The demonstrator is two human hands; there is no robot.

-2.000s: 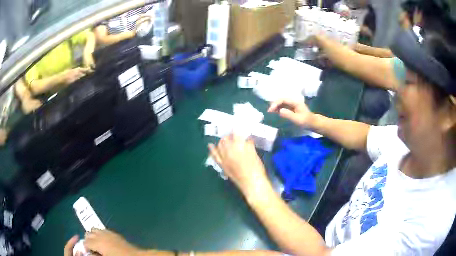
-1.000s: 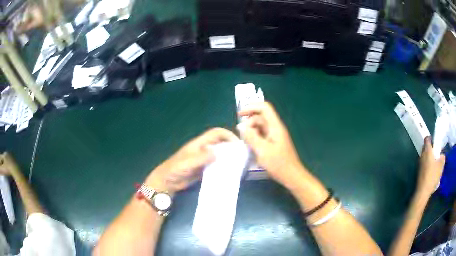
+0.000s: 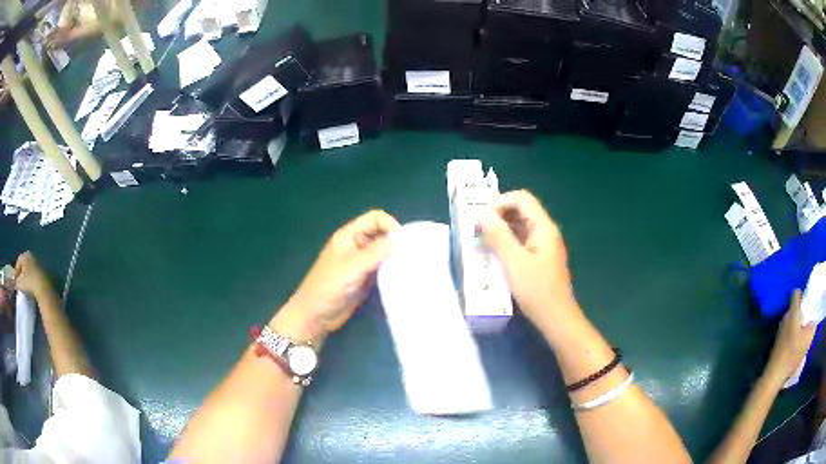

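A long white wrapped product [image 3: 435,331] lies slanted in front of me, its far end by the fingers of my left hand [image 3: 349,263]. My left thumb and fingers pinch its upper left edge. A long white unit box [image 3: 480,258] with small dark print stands just right of it on the green tabletop, its flaps open at the far end. My right hand [image 3: 530,249] is at the box's right side, thumb and fingers bent near its upper face; whether they grip it is unclear. The product's contents are hidden.
Black boxes [image 3: 516,86] with white labels line the far side. Printed papers [image 3: 38,184] and pale bars [image 3: 45,127] are at left. A neighbour at right holds a white item beside a blue cloth [image 3: 786,276]; white cartons [image 3: 753,231] lie near. Another person's arm is at left.
The earlier view faced right; it now faces the table ahead. Since one second ago, my hands have moved apart and the product has swung from left-slanting to right-slanting. The neighbour's blue cloth has come into fuller view.
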